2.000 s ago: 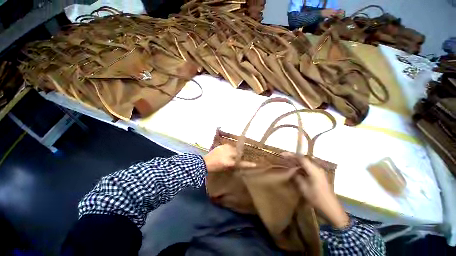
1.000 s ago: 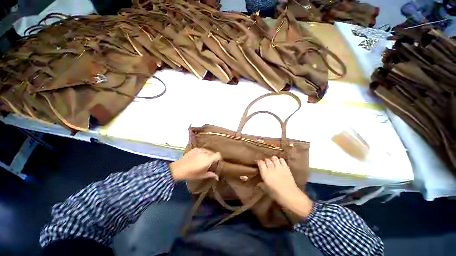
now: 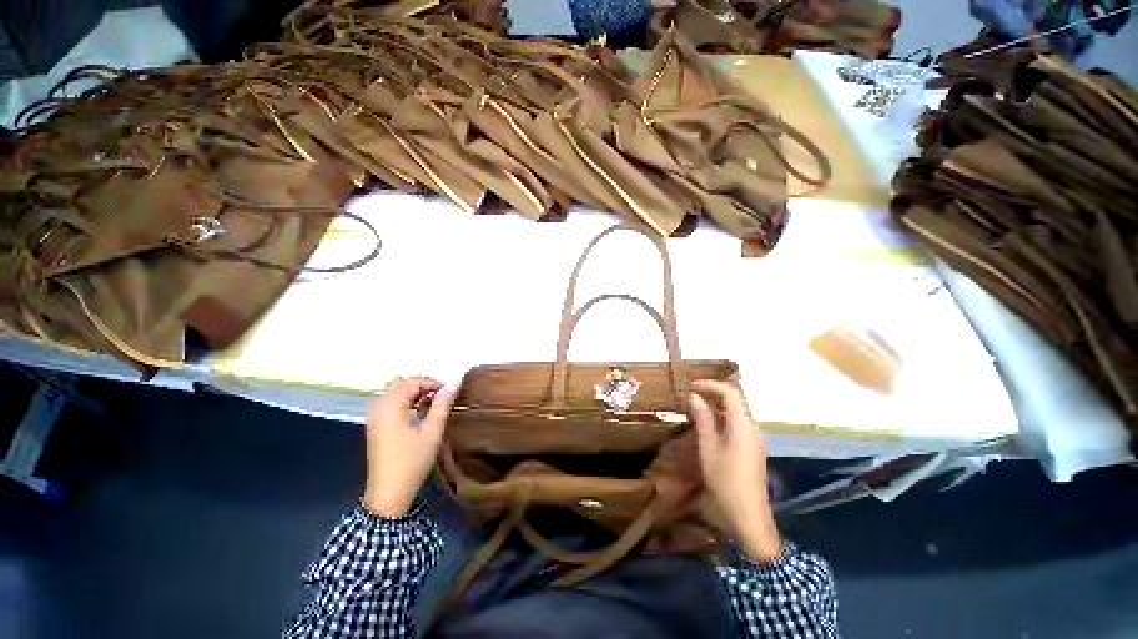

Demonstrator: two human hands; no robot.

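Observation:
A brown handbag [image 3: 562, 431] is at the table's front edge, over my lap, with its mouth partly open. One pair of handles stands up behind it; the other hangs down at the front. A shiny, whitish-looking piece of hardware [image 3: 617, 390] shows on its far panel. My left hand [image 3: 407, 437] pinches the left end of the zipper line. My right hand [image 3: 730, 456] grips the bag's right top corner, at the other end of that line.
A long row of overlapping brown bags [image 3: 499, 137] lies across the far table. More bags are piled at the right [image 3: 1023, 200]. An amber-filled bottle [image 3: 856, 357] lies on the white sheet [image 3: 749, 300] at right. Small shiny parts [image 3: 884, 85] lie at the far right.
My hands have moved from the bag's middle out to its two top corners. The mouth has opened wider towards me, and the shiny hardware on the far panel is now visible.

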